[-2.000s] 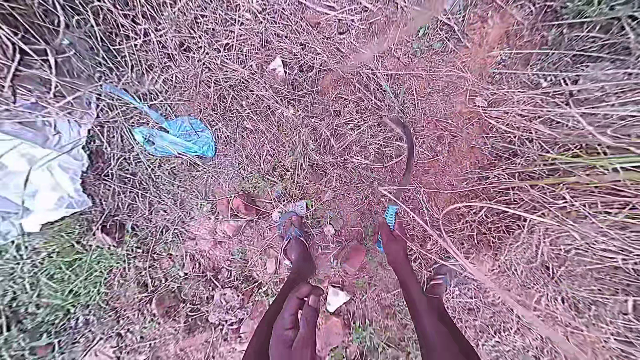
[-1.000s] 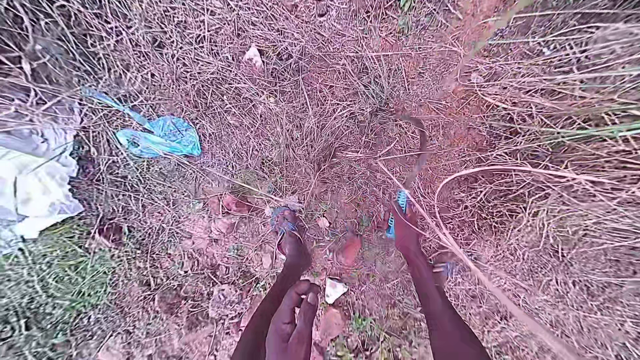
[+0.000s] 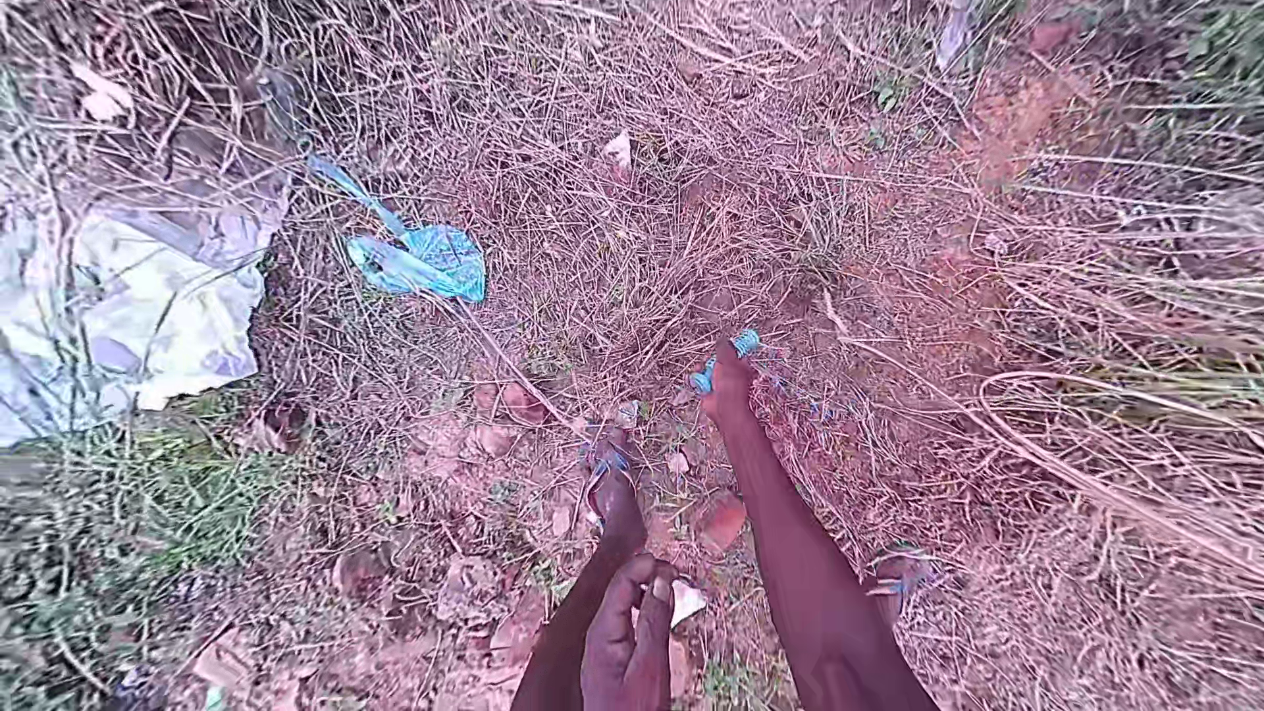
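My right hand (image 3: 729, 380) is closed around the teal, ribbed handle (image 3: 747, 343) of a sickle, low over dry grass and reddish soil. The sickle's blade cannot be made out now. My left hand (image 3: 632, 627) hangs near the bottom middle, fingers curled and thumb against them, with nothing visible in it. Short dry grass (image 3: 642, 286) lies flattened ahead of both hands. Just ahead of my left hand is my left foot (image 3: 614, 484) in a strapped sandal; my right foot (image 3: 899, 578) is partly hidden at the lower right.
A crumpled blue plastic bag (image 3: 444, 262) and a large whitish sheet (image 3: 178, 306) lie at the left. Reddish stones (image 3: 723, 521) and a white piece (image 3: 686, 600) are near my feet. Long dry stalks (image 3: 1116, 494) arch in from the right, beside taller grass (image 3: 1165, 385).
My right hand has moved forward and toward the left with the handle in it. The curved blade, visible beyond the hand earlier, is no longer distinct. My left hand stays curled near the bottom.
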